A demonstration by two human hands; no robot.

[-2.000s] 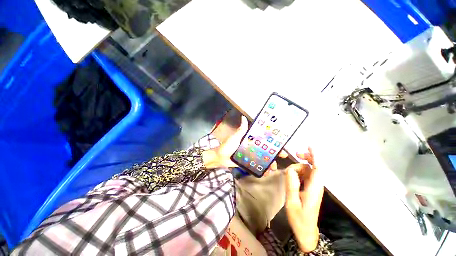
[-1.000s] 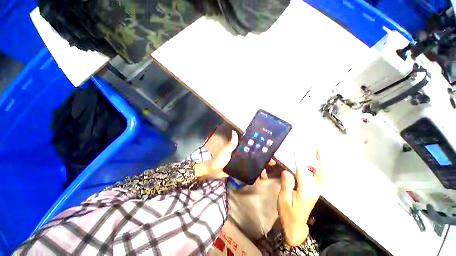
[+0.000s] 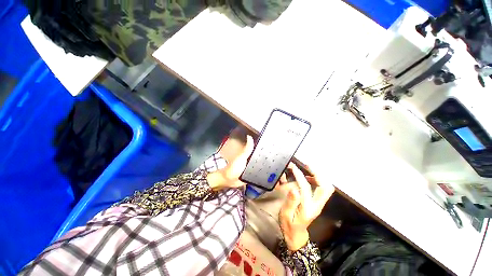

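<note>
A smartphone point(image 3: 276, 149) with a lit, mostly pale screen and a blue button near its lower end is tilted over the front edge of the white sewing table point(image 3: 237, 64). My left hand point(image 3: 233, 165) holds it from the left side, thumb along its edge. My right hand point(image 3: 303, 204) is just right of the phone's lower end, palm up, fingers apart and slightly bent. It holds nothing that I can see. Some fingertips are close to the phone's lower edge; whether they touch it is unclear.
A white sewing machine point(image 3: 421, 81) with a control box point(image 3: 466, 137) stands at right. Camouflage panels point(image 3: 145, 27) lie heaped at upper left. A blue tub point(image 3: 132, 126) at left holds black pieces point(image 3: 94, 140). Dark camouflage pieces point(image 3: 372, 253) are below the table edge. Metal snips point(image 3: 453, 214) lie at lower right.
The phone screen has gone from app icons to a dark page, then a pale page with a blue button. My right hand has moved left, closer to the phone. The view has shifted.
</note>
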